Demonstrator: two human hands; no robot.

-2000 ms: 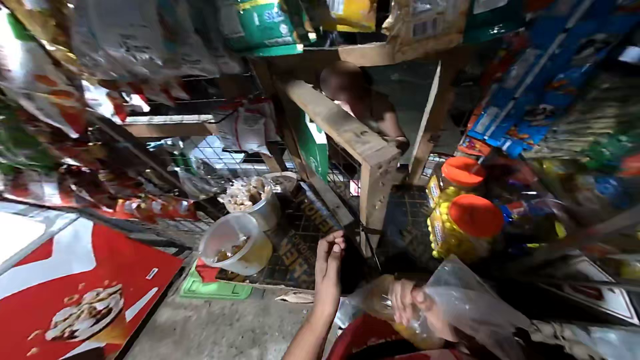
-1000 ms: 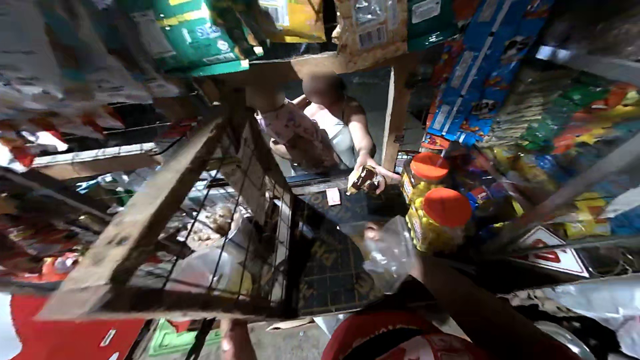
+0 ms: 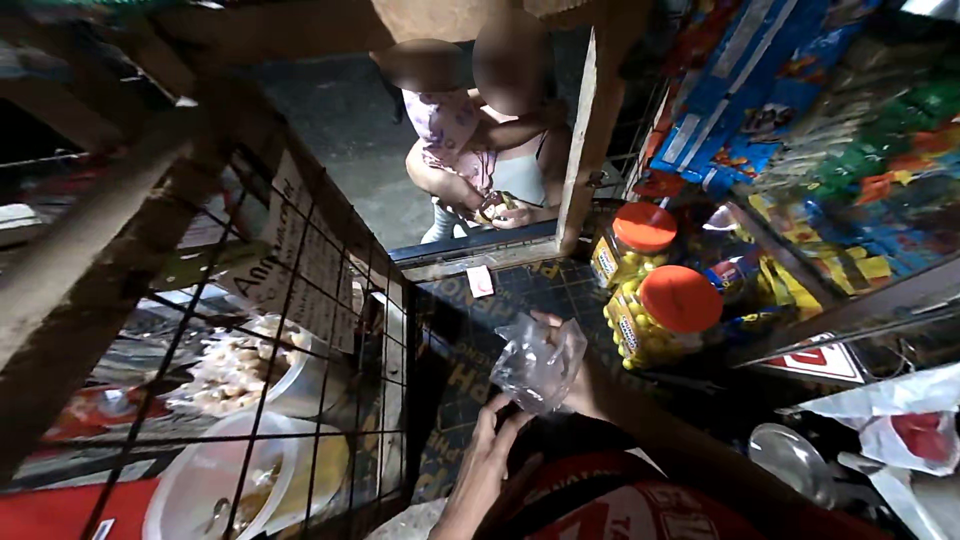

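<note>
A clear plastic bag [image 3: 536, 364], crumpled, is held above the dark printed counter by my right hand [image 3: 574, 375], which is partly hidden behind it. My left hand [image 3: 491, 446] is below the bag, fingers bent and near its lower edge; whether they touch it is unclear. A small white and pink packet [image 3: 480, 281] lies on the counter [image 3: 450, 360] by the window opening. Beyond the opening, a person holds a small wrapped item [image 3: 496, 206] in their hands, beside another person.
Two orange-lidded plastic jars [image 3: 681, 300] of yellow sweets stand on the right, below hanging blue snack packets [image 3: 720, 90]. A wooden-framed wire grille [image 3: 300, 300] rises at left, with plastic tubs [image 3: 225, 472] behind it. A metal lid [image 3: 791, 461] lies lower right.
The brown and yellow item has moved away from the counter opening in the other person's hands. My left hand has come up beside the clear bag. The view has shifted.
</note>
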